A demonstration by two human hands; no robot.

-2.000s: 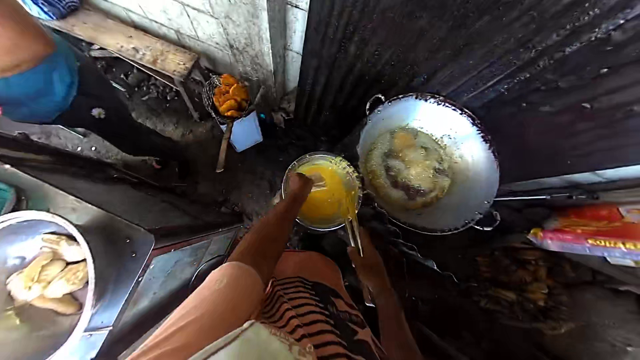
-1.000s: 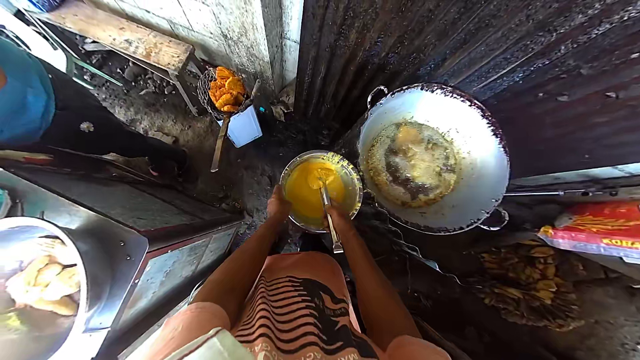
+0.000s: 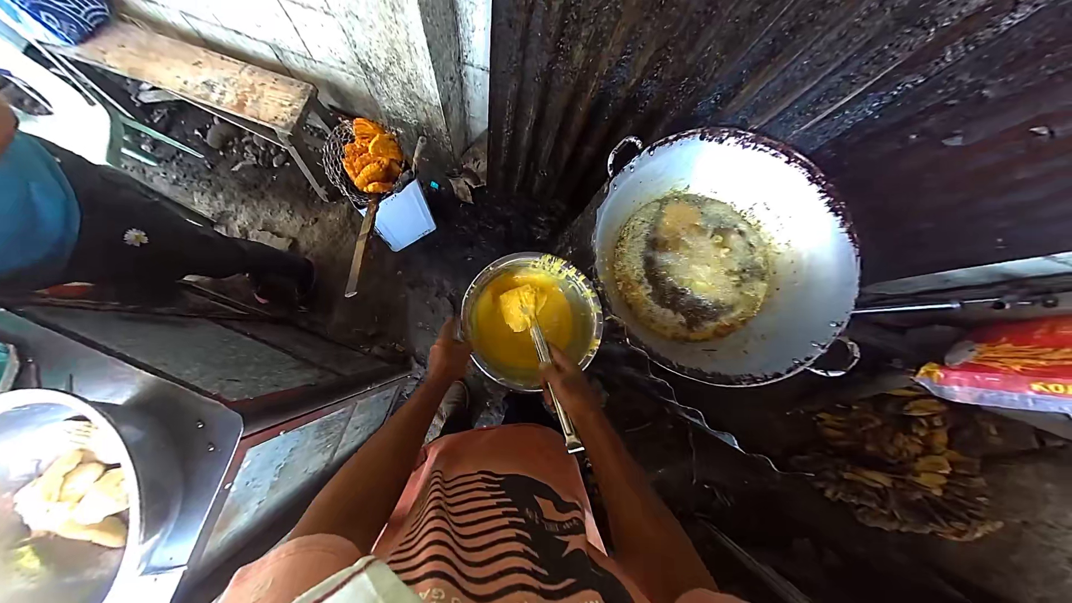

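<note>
My right hand (image 3: pixel 566 383) is closed around metal tongs (image 3: pixel 553 377), whose far end holds a batter-coated piece of food (image 3: pixel 521 306) over the metal bowl (image 3: pixel 596 322). Yellow batter (image 3: pixel 502 352) fills the lower part of that bowl, and streaks of it cling to the inner wall. At the bowl's left edge, my left hand (image 3: pixel 449 355) grips the rim. Just right of the bowl stands a large metal wok (image 3: pixel 804 327), with bubbling oil (image 3: pixel 712 268) and frying food in its middle.
A wire skimmer (image 3: pixel 337 167) with orange fried pieces (image 3: pixel 371 157) lies beside a white container (image 3: pixel 404 215). A person (image 3: pixel 142 209) is at left, near a wooden bench (image 3: pixel 201 71). Lower left, a large pot (image 3: pixel 126 419) holds pale pieces. Corrugated metal (image 3: pixel 653 67) rises behind the wok.
My left hand has moved from over the batter, two seconds ago, to the bowl's left rim. The tongs, beside the bowl's right edge then, now reach into it with a coated piece.
</note>
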